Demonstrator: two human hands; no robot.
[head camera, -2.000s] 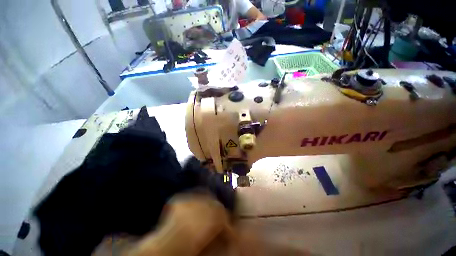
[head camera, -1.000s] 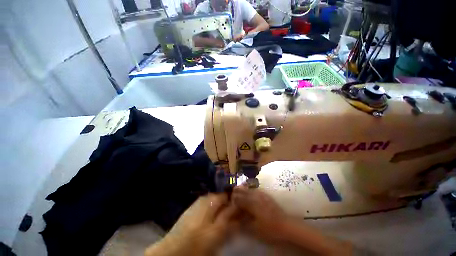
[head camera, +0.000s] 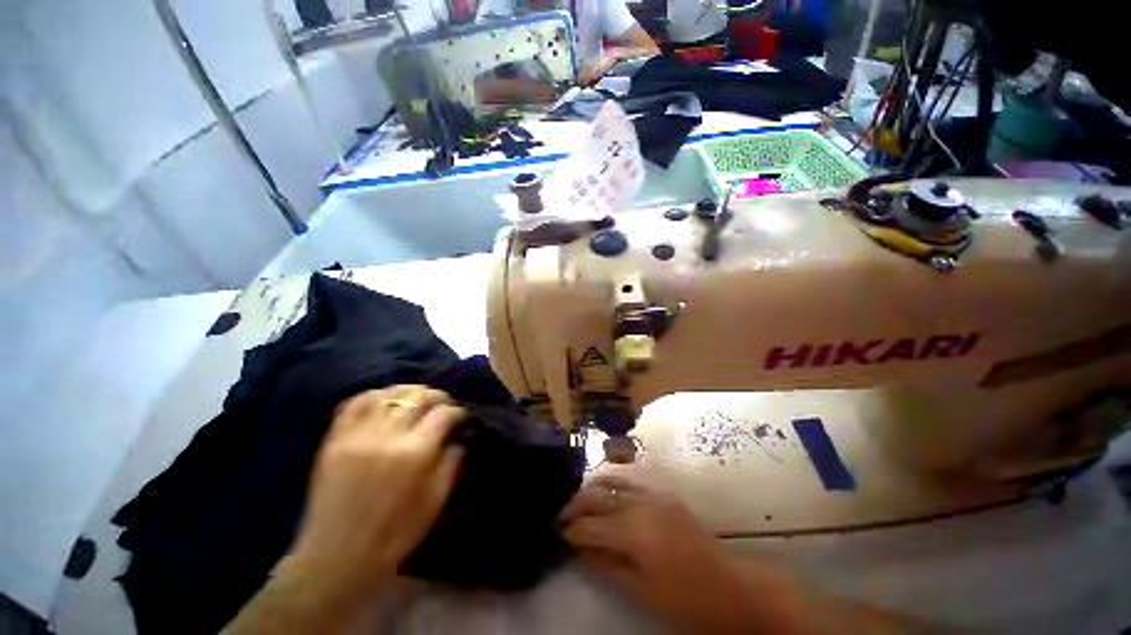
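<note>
The black garment (head camera: 261, 434) lies heaped left of the needle area, with a bunched part reaching to the presser foot. My left hand (head camera: 385, 471) grips the cloth, fingers curled into a fold. My right hand (head camera: 633, 527) lies at the cloth's right edge just below the presser foot (head camera: 608, 447), fingertips on the edge; its exact hold is hidden. The cream sewing machine (head camera: 744, 298) with "HIKARI" lettering stands above. A small dark blue strip (head camera: 822, 454) lies on the machine bed (head camera: 744, 484) under the arm.
Behind the machine are a green mesh basket (head camera: 781, 159) with a pink item, a paper label (head camera: 604, 168) and another machine (head camera: 496, 75) with a person's arm (head camera: 620, 44) beside it. A metal pole (head camera: 230, 118) stands by the whitish partition at left. Cables hang at upper right.
My left hand has moved left from beside my right hand and onto the garment. The black cloth is now bunched between the hands. My right hand stays near the presser foot.
</note>
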